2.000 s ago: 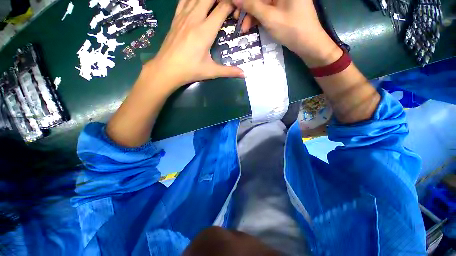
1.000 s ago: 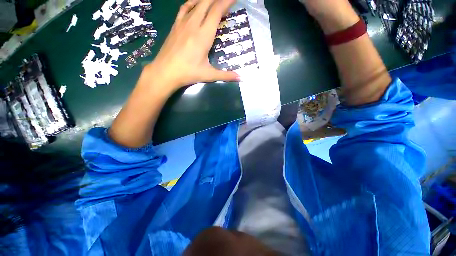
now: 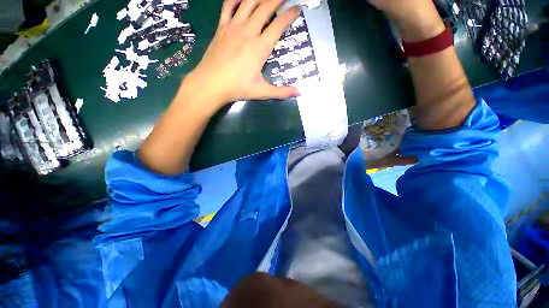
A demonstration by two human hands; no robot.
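A part panel point(image 3: 296, 57) with repeated black-and-white rows lies at the top centre, against the left side of a long white strip point(image 3: 325, 114). The strip runs down to the bench's front edge. My left hand point(image 3: 244, 60) lies spread over the panel's left side, thumb at its lower edge and fingertips near its top. It seems to press the panel flat. My right hand point(image 3: 397, 7) is at the top edge, right of the strip, and its fingers are cut off by the picture's edge.
White and black small parts point(image 3: 129, 72) lie in a pile on the dark green bench point(image 3: 376, 78) at left. Phone bodies point(image 3: 45, 120) lie at far left. Stacked panels point(image 3: 504, 39) lie at far right. An open box of scraps point(image 3: 382, 129) is below the bench edge.
My right hand was over the panel with a dark thin tool two seconds ago. It has moved up and right, off the panel. My left hand has stayed on the panel.
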